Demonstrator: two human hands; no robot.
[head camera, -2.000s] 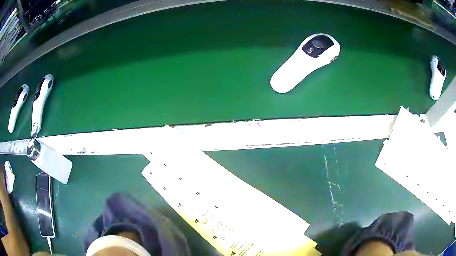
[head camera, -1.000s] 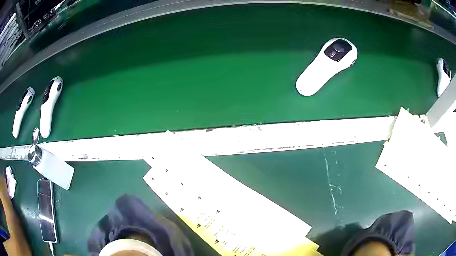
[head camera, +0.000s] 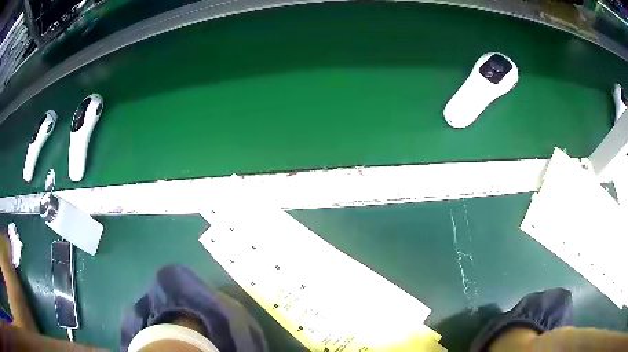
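Note:
A long white label sheet with a yellow printed edge (head camera: 323, 275) lies slantwise on the dark green worktop. At the bottom left, a dark cuff (head camera: 182, 289) surrounds a little skin of my left wrist or hand, with a white curved object (head camera: 172, 338) just below it. At the bottom right, skin of my right wrist or hand (head camera: 516, 339) shows at another dark cuff (head camera: 540, 309). The picture's edge cuts both off. No fingertips show, so I cannot tell what either hand holds.
White handsets lie on the green belt, left (head camera: 84, 137) and right (head camera: 482, 89), beyond a worn white strip (head camera: 413, 182). Left are a white block with a metal top (head camera: 77, 225) and a smartphone (head camera: 64, 282). Right are spare sheets (head camera: 575, 227) and a post (head camera: 613, 148). Skin shows far left.
The handsets on the belt have moved to the right; the rightmost is now partly hidden by the post. More skin shows along the bottom left and bottom right edges. The sheets have barely shifted.

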